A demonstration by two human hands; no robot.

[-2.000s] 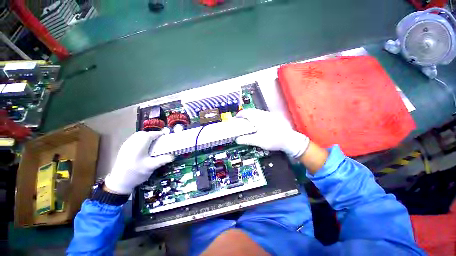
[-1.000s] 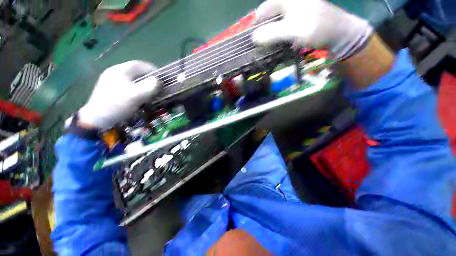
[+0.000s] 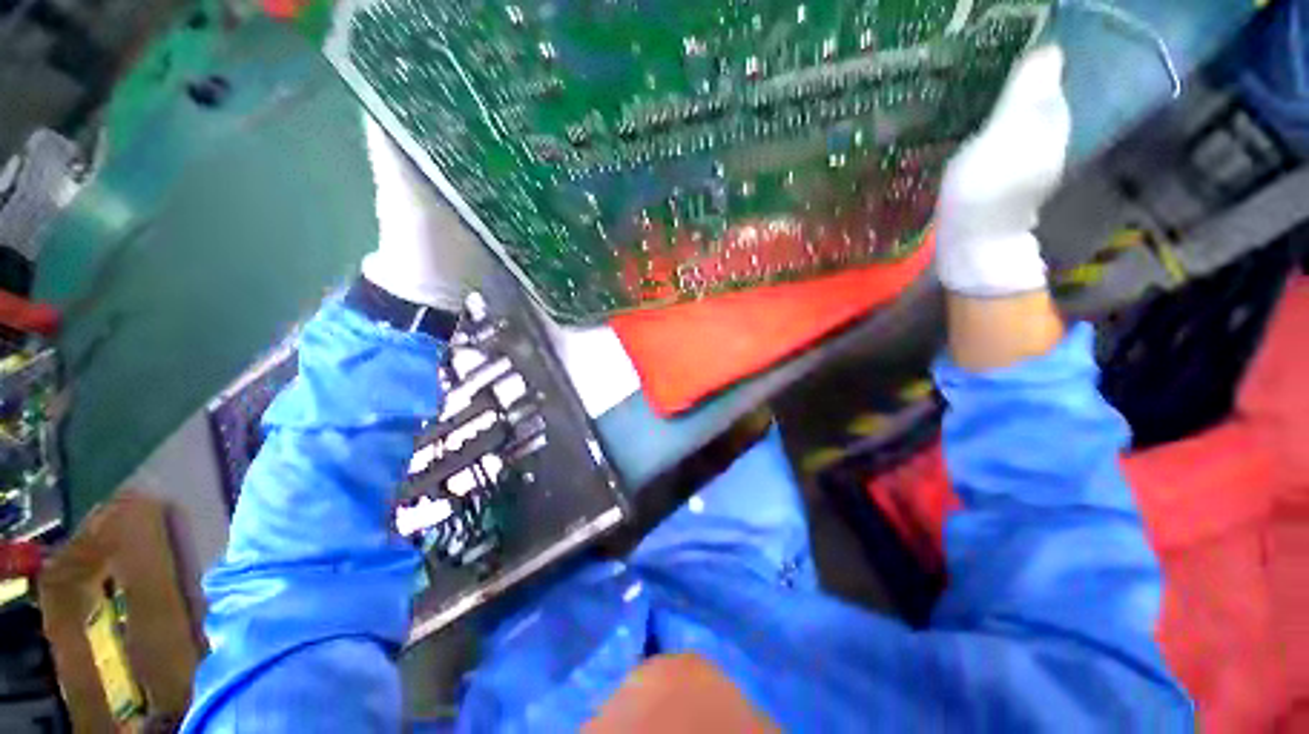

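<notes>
A large green circuit board (image 3: 689, 158) is held up in front of me with its soldered underside facing me, its top cut off by the picture's edge. My gloved left hand (image 3: 416, 230) holds its left side, with the fingers partly hidden behind the board. My gloved right hand (image 3: 1005, 179) holds its right edge. The black carrier (image 3: 560, 495) lies on the bench at lower left without the board, its cut-outs showing, partly covered by my left sleeve. A flat red sheet (image 3: 718, 351) lies behind and below the board.
A brown cardboard box (image 3: 158, 574) with yellow items stands at lower left. Other boards (image 3: 29, 430) show at the far left edge. The green bench mat (image 3: 201, 258) is at left. A black bin with red contents (image 3: 912, 502) is below right.
The board has been lifted out of the carrier and tilted up, so its underside now faces me instead of its parts side. Both hands have moved to its side edges.
</notes>
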